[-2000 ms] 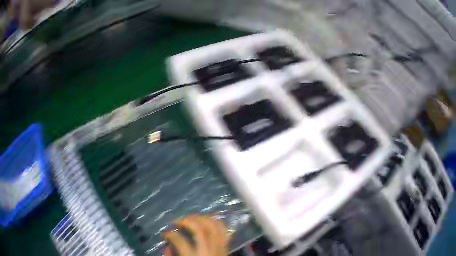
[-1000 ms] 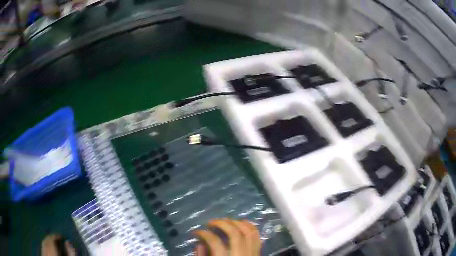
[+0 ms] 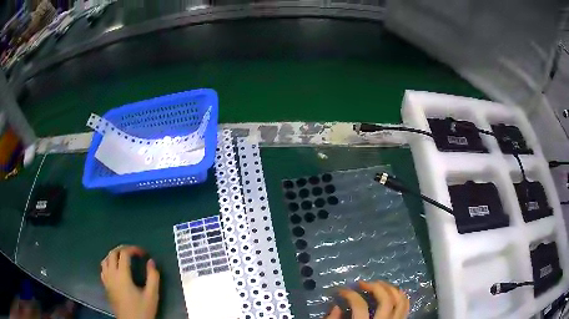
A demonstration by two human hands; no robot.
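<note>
My left hand (image 3: 130,283) is at the lower left, its thumb and fingers around a small black object (image 3: 141,270), mostly hidden. My right hand (image 3: 373,301) is at the bottom edge, partly cut off, fingers bent over the clear pad sheet (image 3: 368,230); whether it holds something is unclear. Round black pads (image 3: 304,205) are on the sheet's left side. A label sheet (image 3: 203,258) with small dark rectangles and white dotted strips (image 3: 254,205) lie between my hands.
A blue basket (image 3: 153,180) with used liner strips (image 3: 118,154) stands behind the sheets. A black device (image 3: 47,204) lies at far left. The white foam tray (image 3: 437,249) at right holds several black devices (image 3: 479,207); one connector (image 3: 387,181) lies over the pad sheet.
The view has swung left, so the tray and sheets appear farther right and the whole basket shows. My left hand, absent at first, has come fully into view.
</note>
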